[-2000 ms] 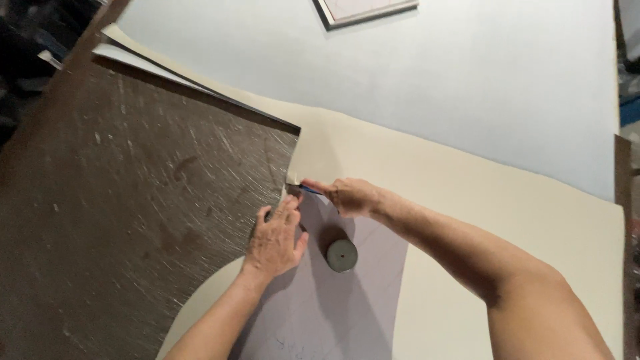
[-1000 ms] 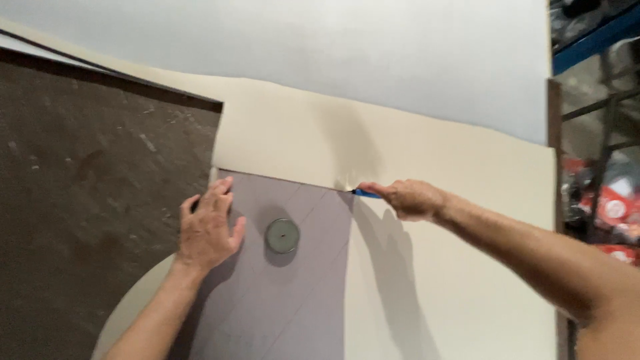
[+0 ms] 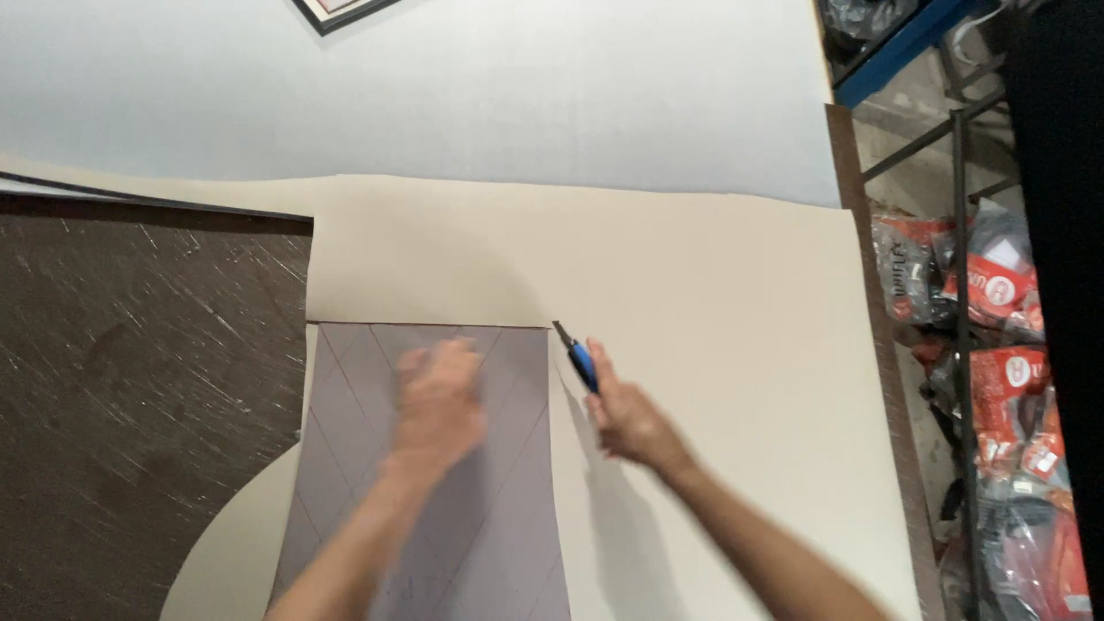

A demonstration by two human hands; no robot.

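Note:
A blue and black utility knife [image 3: 580, 362] is in my right hand [image 3: 634, 418], its blade tip at the top right corner of a grey-purple template sheet [image 3: 509, 466] marked with crossing lines. The template lies flat on a large cream sheet [image 3: 733, 328]. Along the template's top edge runs a thin dark line on the cream sheet. My left hand [image 3: 440, 392], blurred, is over the upper middle of the template; what lies beneath it is hidden. The round grey weight of the earlier frames is not visible.
A dark, scratched tabletop [image 3: 147, 371] shows at left. Behind lies a pale blue-white sheet [image 3: 517, 95] with a dark-edged flat piece [image 3: 345, 13] on it. Right of the table stand a metal rack [image 3: 962, 345] and plastic-bagged goods [image 3: 1005, 397].
The knife has moved right along the template's top edge to its corner. My left hand has left the template's left edge for its middle. The round weight, earlier on the template, no longer shows.

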